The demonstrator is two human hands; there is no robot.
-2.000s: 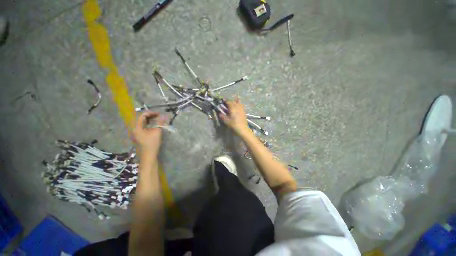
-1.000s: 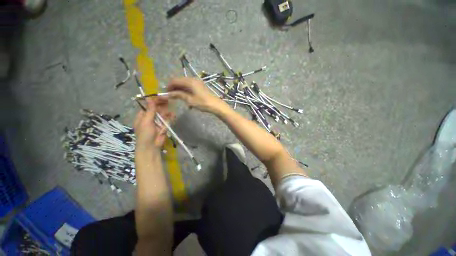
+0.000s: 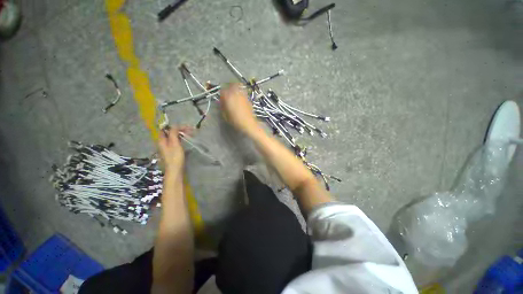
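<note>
Short black-and-white cable assemblies (image 3: 289, 118) lie loose and crossed on the grey floor in front of me. My right hand (image 3: 234, 103) is blurred at the left part of this loose pile, around a cable that points left; whether its fingers grip it is unclear. My left hand (image 3: 174, 140) holds one or more cables, with a blurred pale lead sticking out to the lower right. A dense, roughly aligned cable pile (image 3: 109, 184) lies left of my left forearm.
A yellow line (image 3: 140, 86) runs down the floor. A stray cable (image 3: 113, 93), a dark marker pen (image 3: 171, 8) and a black tape measure (image 3: 293, 7) lie farther off. Clear plastic bags (image 3: 436, 227) are by a white round base (image 3: 504, 123). Blue bins (image 3: 54, 261) stand at lower left.
My right hand has moved from beside my left hand back to the loose pile. My left hand stays near the yellow line, the lead in it now blurred.
</note>
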